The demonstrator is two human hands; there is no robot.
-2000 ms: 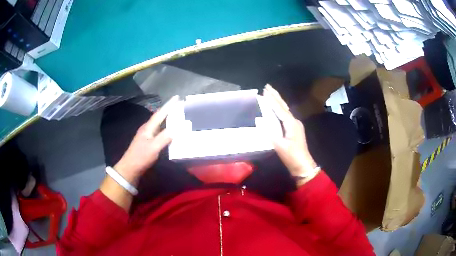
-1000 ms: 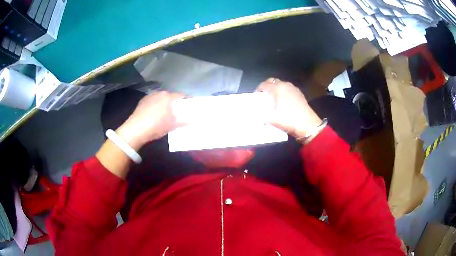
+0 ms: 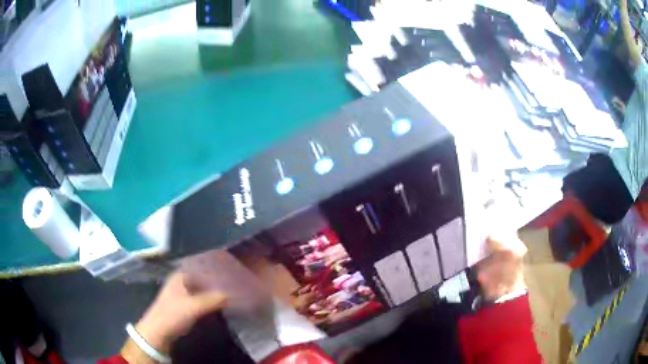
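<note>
A black printed folding carton [image 3: 305,192] with blue dots and a people photo is held tilted across the view, over the bench edge. Its right end shows white panels. Its left end is blurred, with a pale flap below. My left hand [image 3: 192,295], blurred, is at the carton's lower left end, fingers partly hidden. My right hand [image 3: 501,266] is at the right end, against the white panels, its fingers only partly visible.
Part-open cartons [image 3: 78,106] stand at left, another carton [image 3: 222,18] at the far side. Flat carton blanks [image 3: 526,92] pile at right. A label roll [image 3: 51,222] is at the left bench edge. A red stool [image 3: 579,224] and brown corrugated carton [image 3: 543,288] are lower right.
The carton has moved up from over the lap and turned, now showing its long printed sides. Both hands have moved apart. The view has shifted to show more of the bench.
</note>
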